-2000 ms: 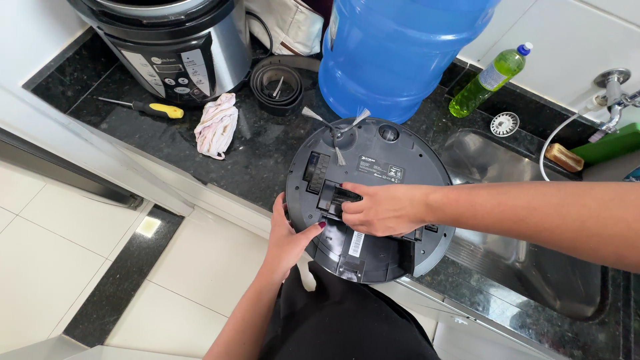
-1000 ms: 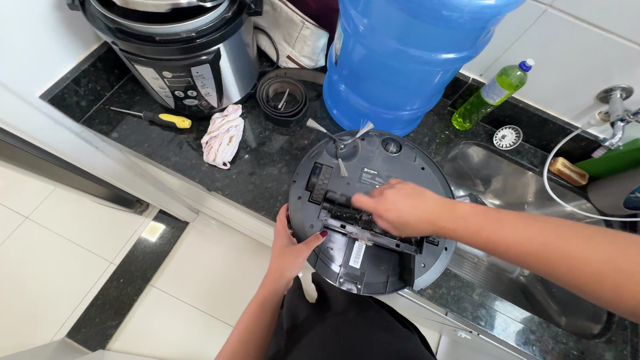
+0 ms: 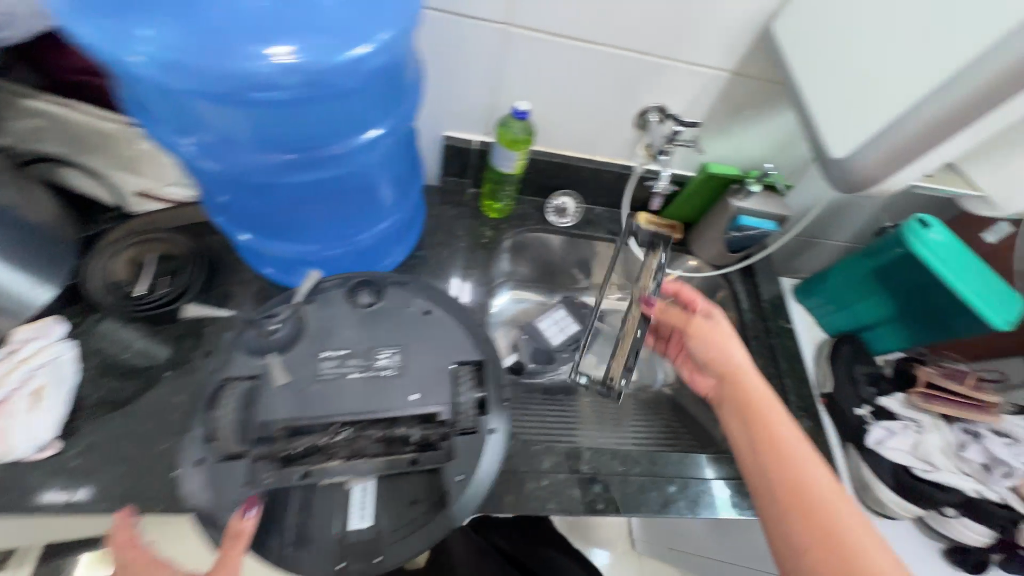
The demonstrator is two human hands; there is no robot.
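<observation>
A robot vacuum cleaner (image 3: 352,400) lies upside down on the dark stone counter, its dirty brush bay (image 3: 360,444) uncovered and a side brush at its upper left. My left hand (image 3: 188,544) is at its lower left edge, thumb and a finger spread, partly cut off by the frame. Over the steel sink (image 3: 536,256), my right hand (image 3: 692,336) grips a narrow black brush cover frame (image 3: 636,320) by its long side. Below that frame, a dark plastic part (image 3: 552,328) with a pale label lies in the sink basin.
Behind the vacuum stands a big blue water jug (image 3: 320,144). A green liquid bottle (image 3: 506,164) and a drain strainer (image 3: 564,208) sit behind the sink, near the tap (image 3: 664,144) and its white hose. A cloth (image 3: 36,392) lies left; a teal container (image 3: 904,288) stands right.
My right hand has moved right from the vacuum's brush bay to over the sink, now holding the cover frame. My left hand's fingers have spread at the vacuum's edge. The view has swung right.
</observation>
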